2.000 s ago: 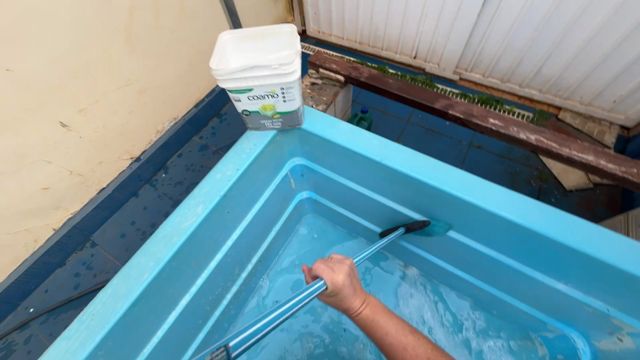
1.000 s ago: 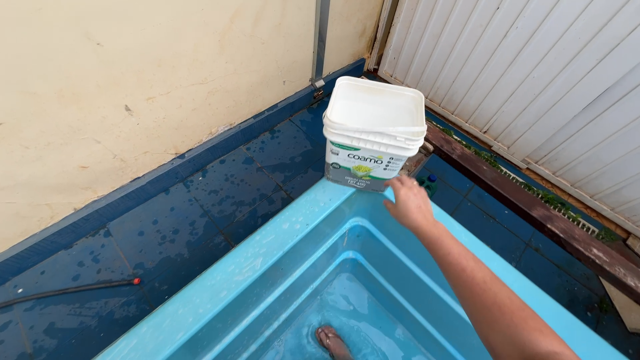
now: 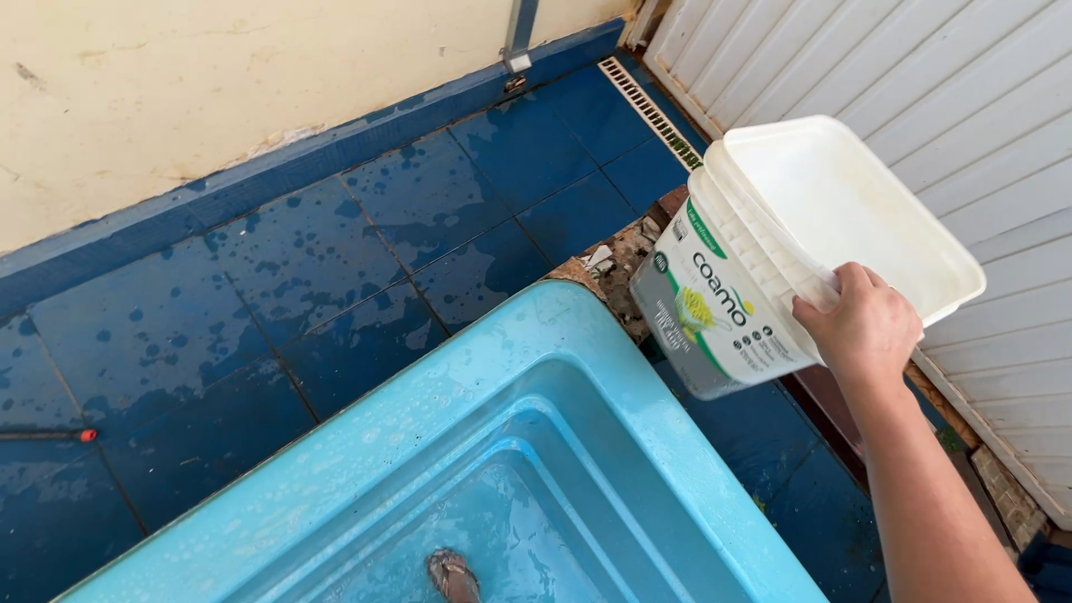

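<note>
My right hand (image 3: 863, 322) grips the rim of a white plastic bucket (image 3: 754, 276) with a green and grey printed label. The bucket is tilted, its wide mouth turned to the upper right, and it hangs just past the corner of a light blue fiberglass pool (image 3: 536, 335). No contents show in the part of its inside that I can see. One foot in a flip-flop (image 3: 452, 574) stands on the wet pool floor. My left hand is out of view.
Wet blue tiles (image 3: 335, 293) lie along a cream wall (image 3: 209, 92). A dark hose with a red tip (image 3: 88, 435) rests on them at the left. A drain grate (image 3: 649, 109) runs beside the white metal gate (image 3: 946, 126). Broken masonry (image 3: 624, 260) adjoins the pool corner.
The hand that held a blue pole two seconds ago reached the bucket and now grips it. The bucket has been lifted off the pool's corner rim and tilted. The pole is out of view.
</note>
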